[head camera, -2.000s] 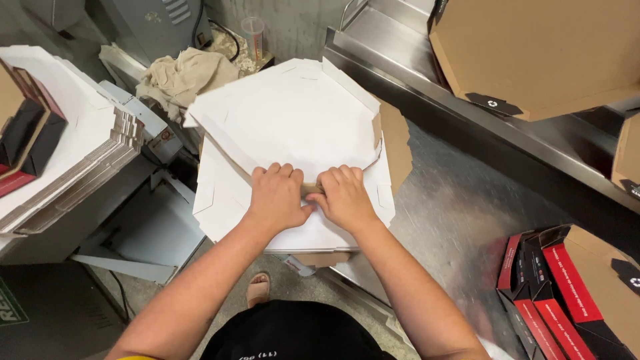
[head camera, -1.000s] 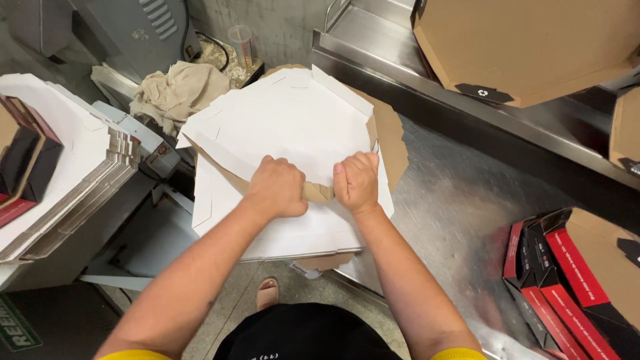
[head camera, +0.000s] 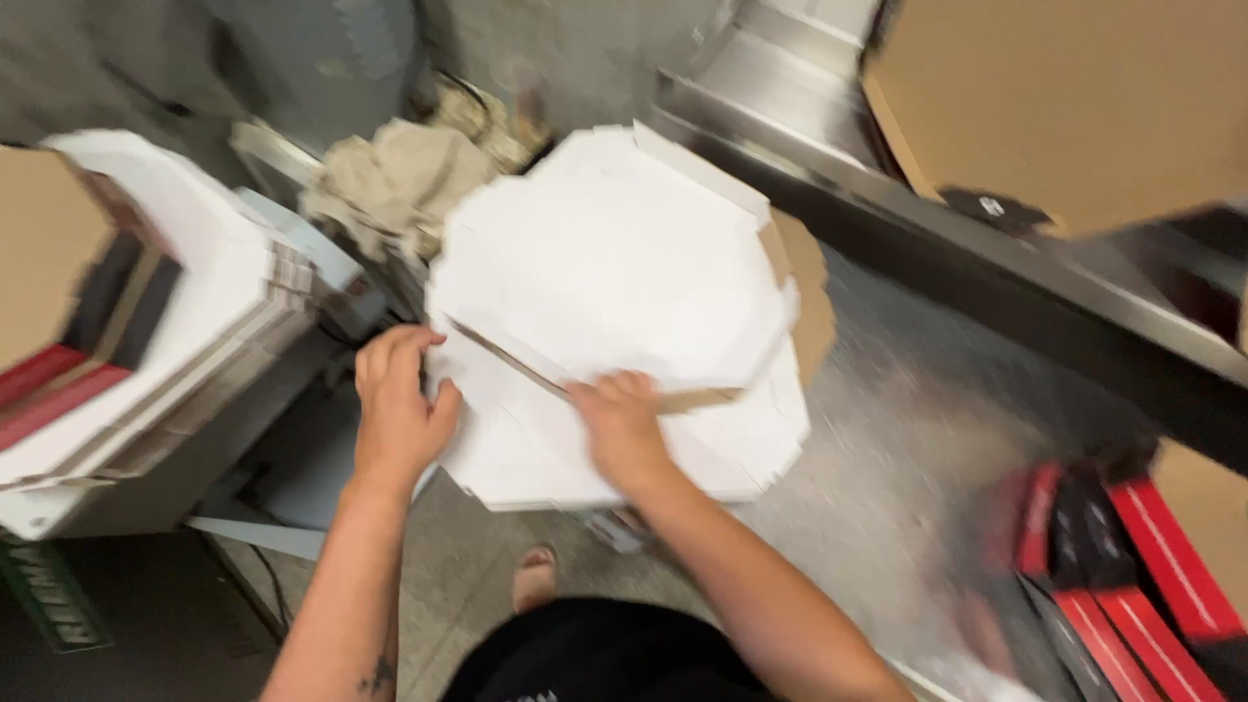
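A partly folded white cardboard box blank (head camera: 624, 253) lies on other flat white blanks (head camera: 634, 468), with brown cardboard showing at the right edge. My right hand (head camera: 619, 419) grips the raised front edge of the upper blank near its middle, fingers over the fold. My left hand (head camera: 405, 395) is at the left edge of the stack, thumb and fingers apart; whether it touches the cardboard is not clear. A narrow brown-edged flap runs between the two hands.
Stacked white blanks (head camera: 224, 361) stand at left. A crumpled beige cloth (head camera: 400, 180) lies behind. On the right are a steel counter (head camera: 916, 390), a large open brown box (head camera: 1063, 107) and folded red-and-black boxes (head camera: 1121, 575).
My left hand has moved left, from the front fold to the stack's left edge, and its fingers have spread. My right hand is still at the front fold.
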